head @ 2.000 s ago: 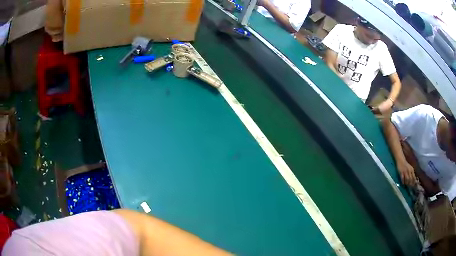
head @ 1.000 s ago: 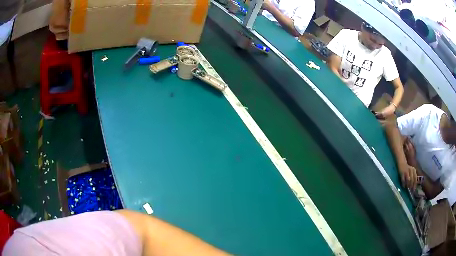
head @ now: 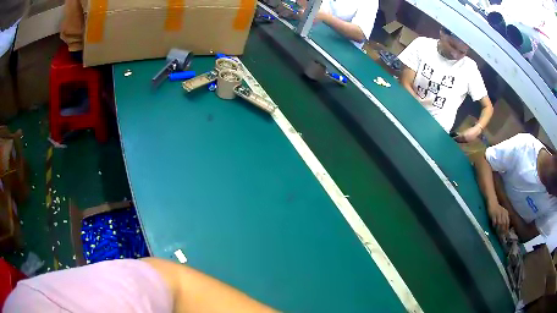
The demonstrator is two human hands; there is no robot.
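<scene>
Both my hands are out of the picture. Only a pink sleeve and a bare forearm show at the lower left, cut off by the bottom edge. Beige unfinished fans [head: 228,84] lie in a cluster at the far end of the green bench top [head: 214,177], beside the pale strip. A grey fan [head: 178,60] lies left of them, with a blue battery cell [head: 182,76] close by. A small white piece [head: 180,255] lies on the bench near my forearm.
A taped carton [head: 165,30] stands at the far bench end. A red stool [head: 76,95] and a box of blue parts [head: 113,235] are at the left. A dark fan [head: 316,70] lies on the conveyor belt [head: 360,165]. Several people sit opposite.
The dark fan with its blue battery has moved along the belt towards me. The view has shifted slightly. The far person's arm and the right person's hands have moved. My forearm stays nearly the same.
</scene>
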